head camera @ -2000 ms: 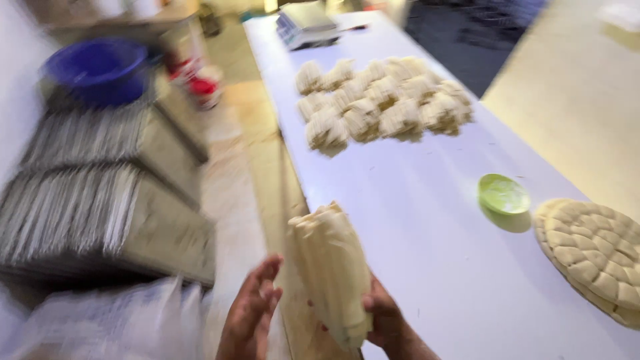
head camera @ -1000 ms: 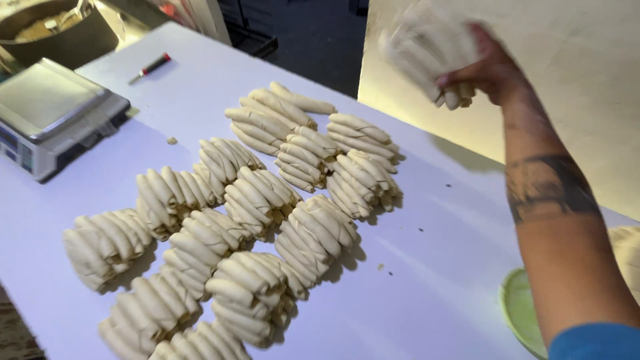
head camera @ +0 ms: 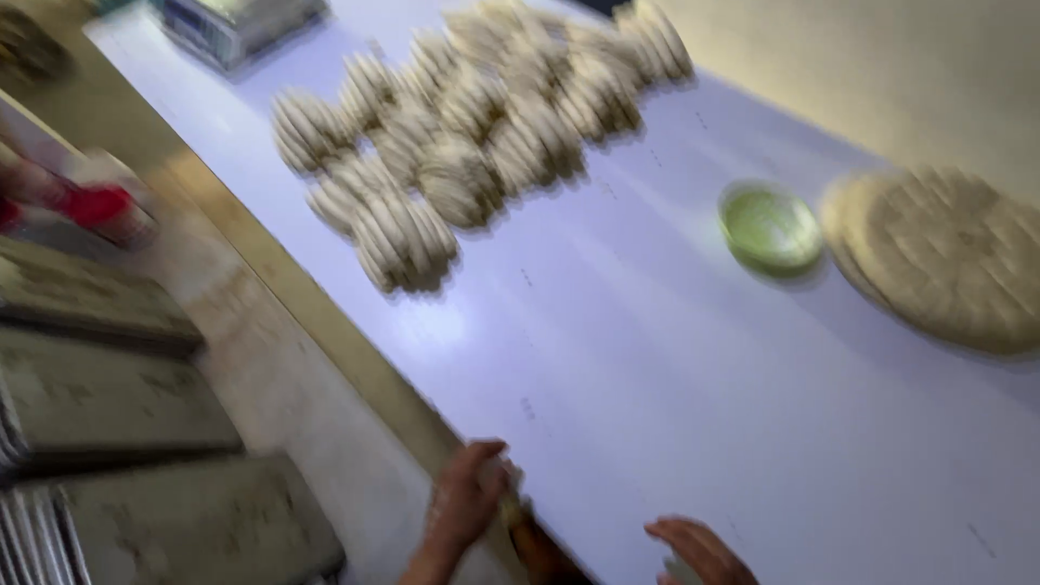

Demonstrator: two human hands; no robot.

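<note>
Near the table's left edge is my left hand (head camera: 470, 497), its fingers bent, beside a blurred brown object (head camera: 528, 536); whether it grips that object I cannot tell. My right hand (head camera: 700, 551), cut off by the bottom of the view, is over the white table (head camera: 617, 390) with thumb and fingers apart and no dough in it. Farther up the table lie several bundles of rolled dough strips (head camera: 406, 236) in close rows, one of them (head camera: 656, 41) at the far right end. A green bowl (head camera: 770, 227) stands beside round, scored dough discs (head camera: 959, 252).
A scale (head camera: 236, 28) stands at the table's far left. Left of the table, stacked metal trays (head camera: 187, 520) sit low, with a red and white container (head camera: 110, 211) behind them. A pale surface (head camera: 845, 73) borders the table's far right side.
My right hand held a dough bundle up over the table's far side a second ago; it has let go and come back toward me. The view has swung widely.
</note>
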